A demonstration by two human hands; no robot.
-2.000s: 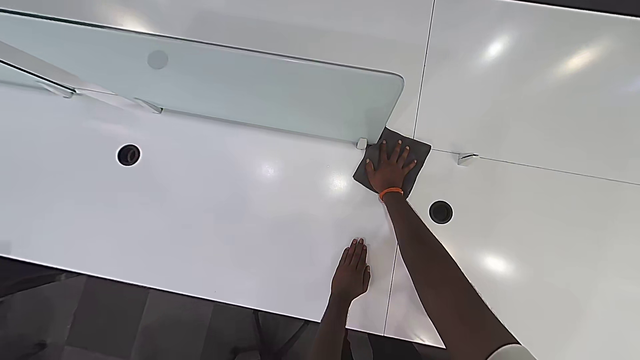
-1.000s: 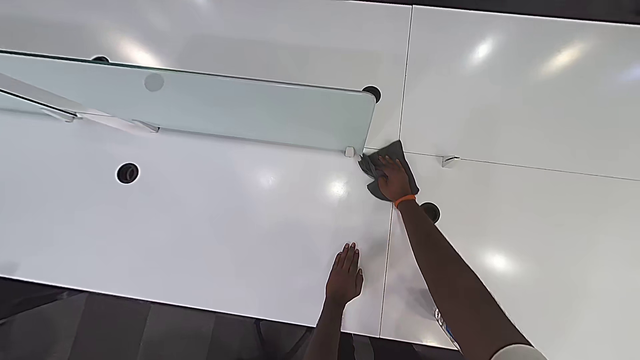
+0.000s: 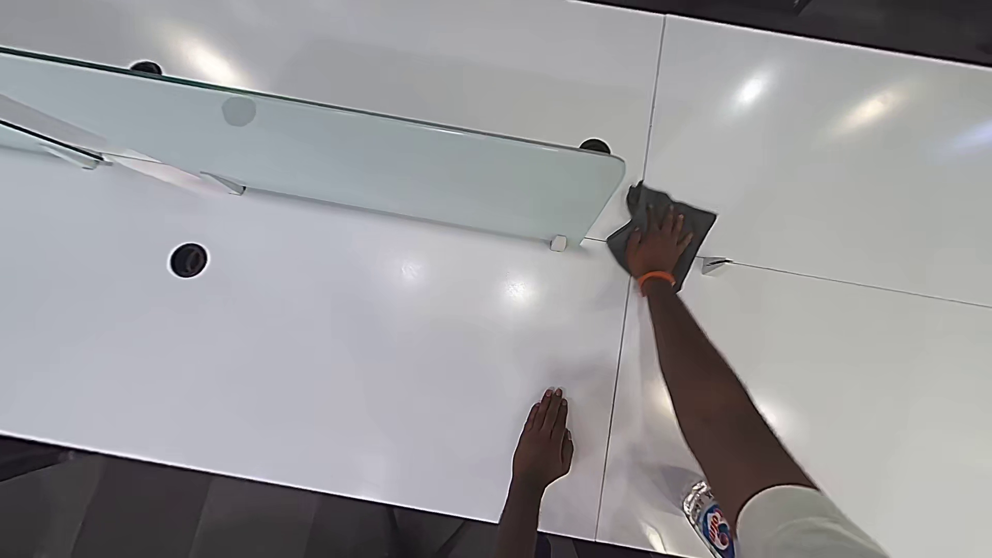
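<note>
My right hand [image 3: 659, 244], with an orange band at the wrist, presses a dark grey cloth [image 3: 697, 225] flat on the white table [image 3: 349, 341], its fingers spread. The cloth lies over the place where the table seams cross, just right of the glass divider's [image 3: 418, 170] rounded end. Nearer the front edge, my left hand [image 3: 542, 446] rests palm down on the table left of the seam, fingers together and holding nothing. A clear bottle with a blue and red label [image 3: 714, 531] is partly hidden by my right forearm.
A small white clip [image 3: 558, 243] holds the divider's foot. Right of the cloth stands a metal bracket [image 3: 714, 265] on the seam. A round black cable hole [image 3: 188, 260] is in the table at left; another dark one [image 3: 595, 146] shows behind the divider's end.
The cloth was bunched under my right hand one second ago and is now spread flatter, with my hand farther forward on it. More of the bottle shows beside my forearm. My left hand stays down.
</note>
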